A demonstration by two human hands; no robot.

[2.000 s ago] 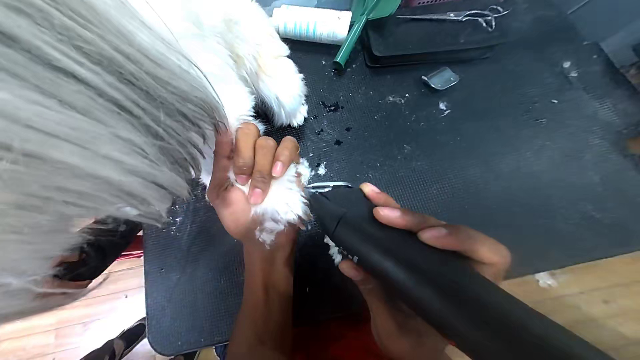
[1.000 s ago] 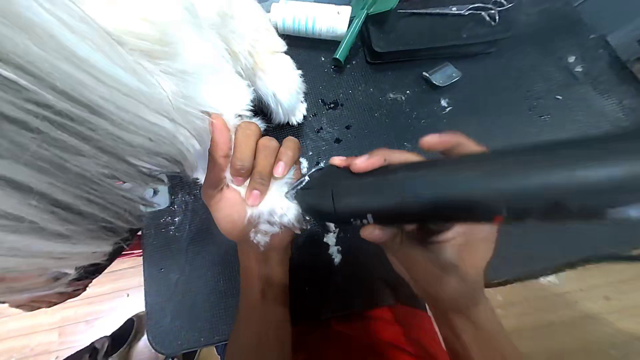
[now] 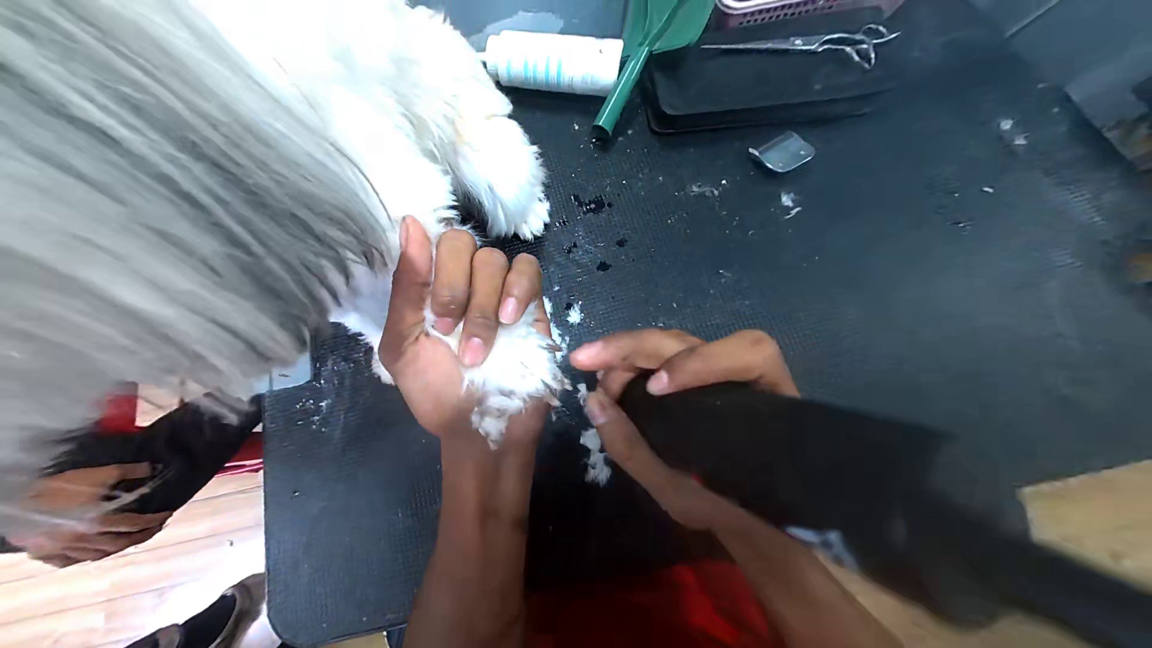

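My left hand (image 3: 459,333), palm up, has its fingers curled over a white furry paw (image 3: 517,364) of a long-haired dog (image 3: 162,198). Just right of the paw, my right hand (image 3: 684,378) holds a black handheld tool (image 3: 792,450), blurred, that runs off to the lower right. Its working end is hidden by my fingers, whose tips point at the paw without touching it. Another white front paw (image 3: 504,180) rests on the black grooming table (image 3: 360,522) above my left hand. Tufts of cut fur (image 3: 595,454) lie between my hands.
At the back are a white bottle (image 3: 553,62), a green plastic tool (image 3: 621,94), and scissors (image 3: 810,42) on a black case (image 3: 765,90). A small clear plastic piece (image 3: 783,152) lies nearer. Another person's hand (image 3: 90,513) shows beyond the table's left edge.
The black tool's end has moved away from the held paw, and its body has swung down to the lower right. My left hand keeps its hold on the paw.
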